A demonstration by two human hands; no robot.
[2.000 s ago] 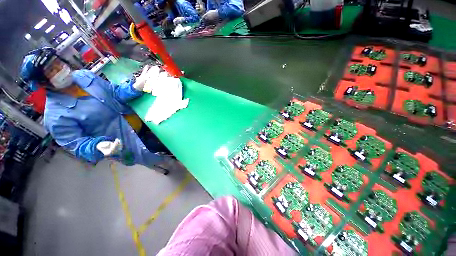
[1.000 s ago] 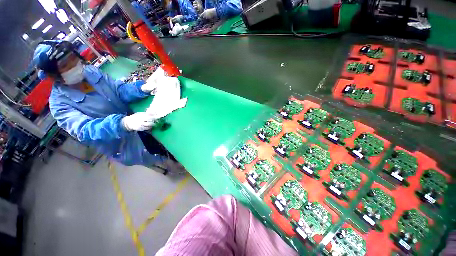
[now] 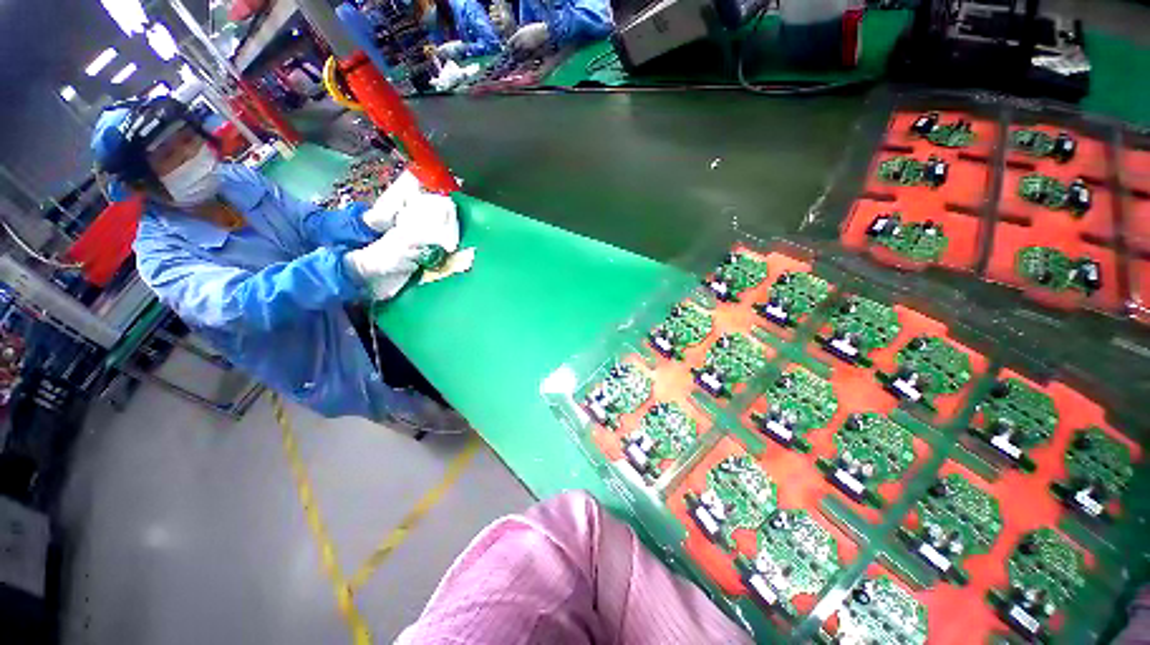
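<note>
A clear blister tray point(image 3: 593, 451) with red-orange backing lies on the bench in front of me. Green circuit boards point(image 3: 874, 450) sit in it in rows, each with a black and white connector. A second tray point(image 3: 987, 237) lies behind it at the upper right, with more boards point(image 3: 911, 238) spaced wider apart. A pink sleeve or clothing shows at the lower middle edge. Neither my left hand nor my right hand is in the picture.
A person point(image 3: 252, 271) in a blue coat, mask and white gloves stands at the left by the green mat point(image 3: 542, 296), handling a green thing at a white cloth point(image 3: 435, 221). An orange-red post point(image 3: 397, 126) rises behind. A black fixture point(image 3: 996, 51) stands at the back right.
The other person's gloved hands have come together at the white cloth, and the lower hand has moved right and up onto it. The trays and boards have not moved.
</note>
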